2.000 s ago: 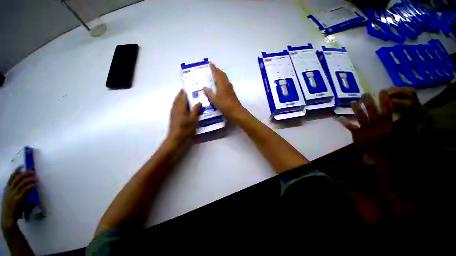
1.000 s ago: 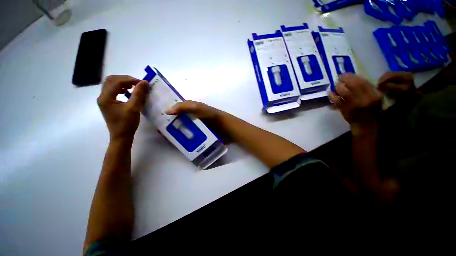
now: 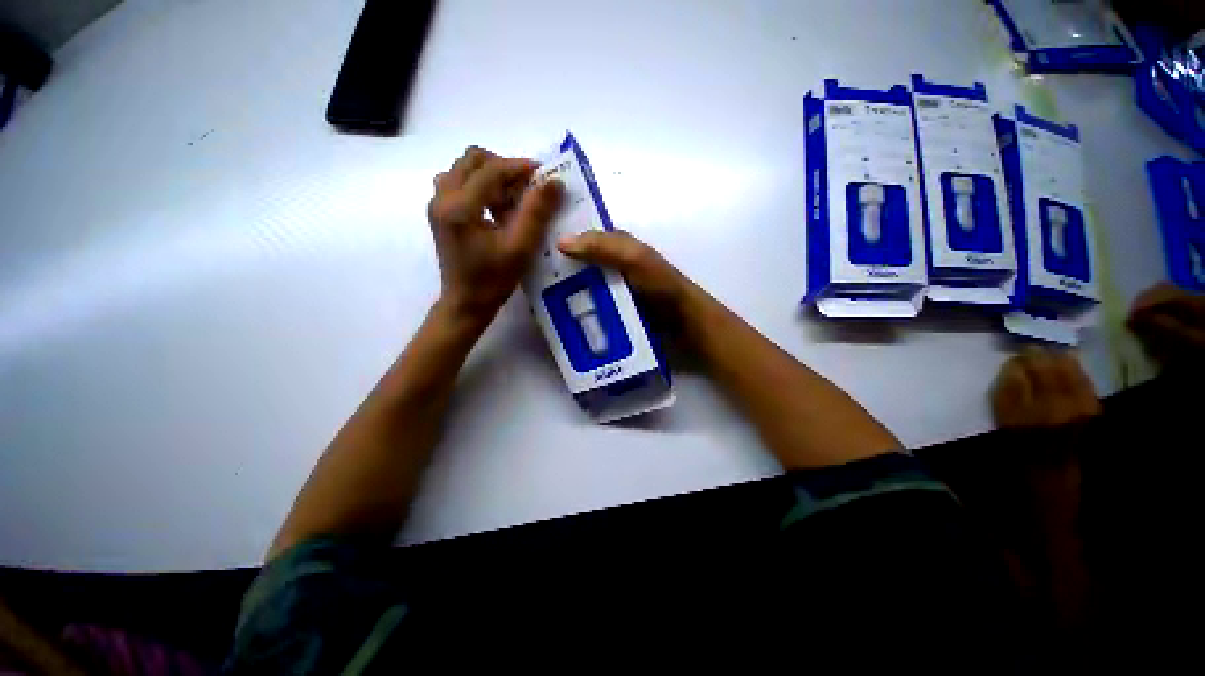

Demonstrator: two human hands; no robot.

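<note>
A white-and-blue retail box [image 3: 595, 324] is held between my hands, tilted, with a charger in its blue lower panel. My left hand [image 3: 489, 225] is at the top end of the box, fingers curled on its upper left corner. My right hand [image 3: 634, 271] grips the box's right side, thumb on the front. The lower end of the box is open, with a white flap sticking out toward me. The top end is partly hidden by my left fingers.
Three retail boxes [image 3: 866, 198] stand side by side on the white table [image 3: 714, 106], flaps out. A black smartphone [image 3: 383, 66] lies at the top. A neighbour's hands [image 3: 1044, 390] rest at the right edge, near blue trays [image 3: 1176, 218].
The view has turned, so the phone sits at the top edge and the three boxes further right. The held box is more upright than a second ago. The neighbour's near hand has left the boxes.
</note>
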